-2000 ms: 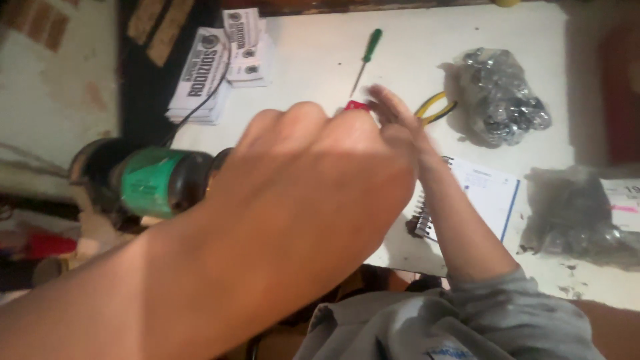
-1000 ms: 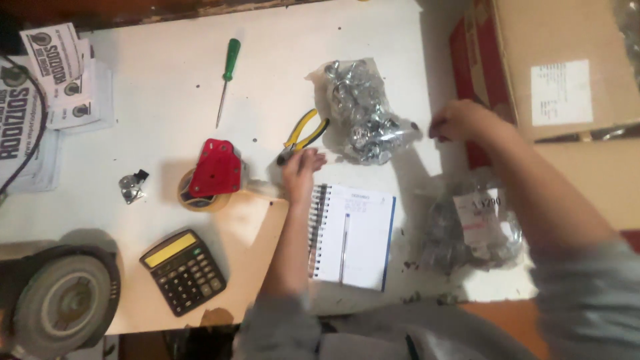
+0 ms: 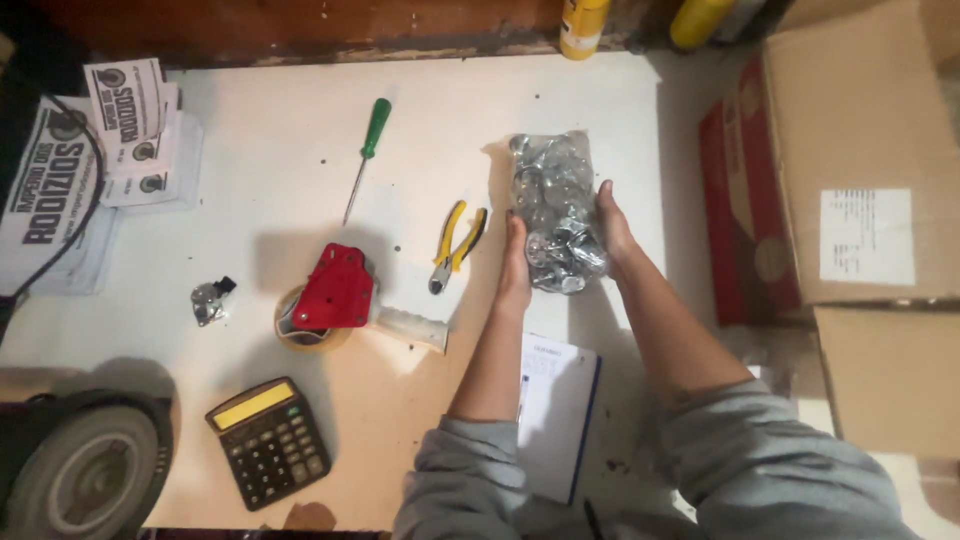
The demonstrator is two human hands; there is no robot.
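A clear plastic bag of shiny metal parts (image 3: 559,210) is held between my two hands, above the white table. My left hand (image 3: 515,262) presses on its left side and my right hand (image 3: 619,232) on its right side; the bag hides some fingertips. Left of the bag lie yellow-handled diagonal cutters (image 3: 454,247), their handles apart. A red tape dispenser (image 3: 337,289) with a pale handle rests farther left, and a green-handled screwdriver (image 3: 367,157) lies above it. Below the bag, my left forearm partly covers an open notebook (image 3: 559,412).
A calculator (image 3: 270,442), a small metal part (image 3: 210,300) and a caster wheel (image 3: 94,480) are at the left. Stacks of printed cards (image 3: 142,180) stand at the upper left. Cardboard boxes (image 3: 862,135) line the right side. A yellow bottle (image 3: 583,30) stands at the back edge.
Both hands, apart from the bag of metal parts one second ago, are now on its two sides. The bag has turned more upright in the view.
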